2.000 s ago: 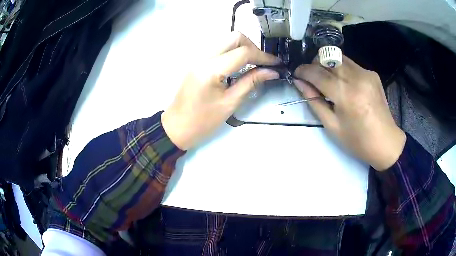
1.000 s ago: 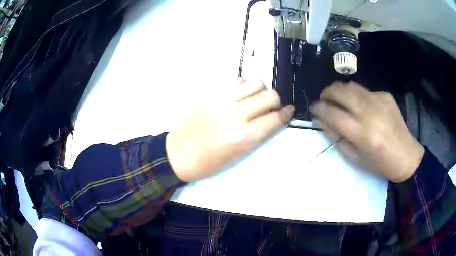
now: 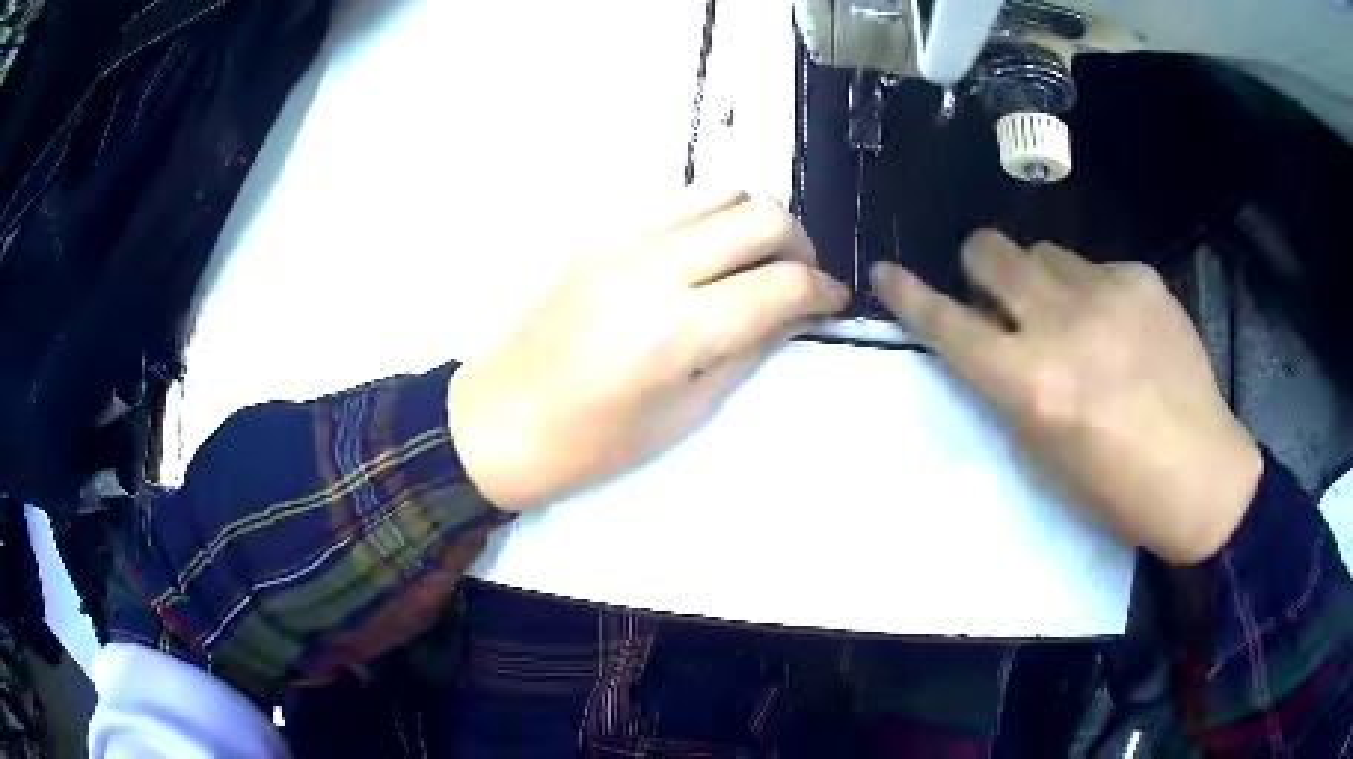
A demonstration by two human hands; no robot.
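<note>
The black waistband [image 3: 831, 193] lies lengthwise under the presser foot [image 3: 865, 119], with pale stitch lines along it. Its near end reaches the edge of the needle plate [image 3: 868, 329]. My left hand [image 3: 638, 349] has its fingertips at the left near corner of the waistband end; the grip underneath is hidden. My right hand [image 3: 1076, 378] has its index fingertip on the cloth just right of the stitch line, with the other fingers bent. The thin pointed tool does not show now. The black jeans body [image 3: 1143, 163] spreads to the right.
The sewing machine head [image 3: 861, 33] is above the cloth, with a white ribbed tension knob [image 3: 1034, 146]. A heap of black garments [image 3: 104, 282] lies at the left. The white table [image 3: 831, 489] ends near my plaid-clothed lap [image 3: 712, 690].
From the pinched fold, my hands have come toward me and the waistband now lies flat under the foot. In the last second my right index finger has extended; the thin tool has gone from view.
</note>
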